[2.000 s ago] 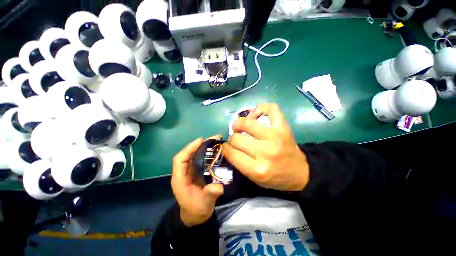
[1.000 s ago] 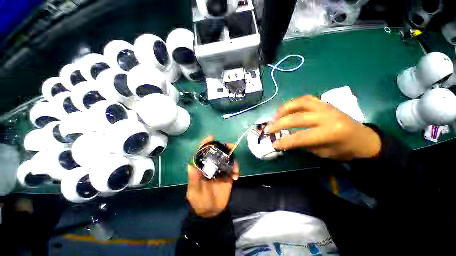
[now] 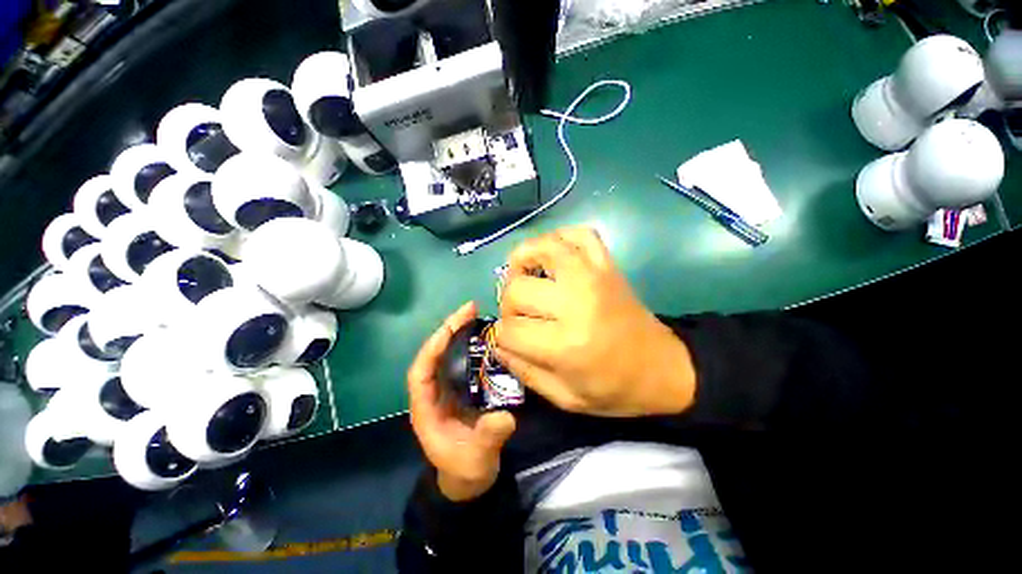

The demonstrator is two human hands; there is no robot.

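Observation:
My left hand (image 3: 454, 420) holds a black round camera part with wired internals (image 3: 501, 387) at the bench's front edge. Its open side, with orange, red and white wires, faces right. My right hand (image 3: 588, 331) is bent over it, with its fingers at the wires; what its fingertips pinch is hidden. A white camera housing (image 3: 503, 276) lies mostly hidden behind my right hand; only a small bit of its edge shows.
Many white cameras (image 3: 294, 260) are piled at left. The screw feeder (image 3: 443, 135) stands at the back, with a white cable (image 3: 572, 168) beside it. A pen-like tool (image 3: 717, 211) lies by white paper (image 3: 734, 179). More white cameras (image 3: 953, 174) stand at right.
My right hand has moved left from the white housing to the wires of the black part. My left hand has turned the part sideways. The view has shifted.

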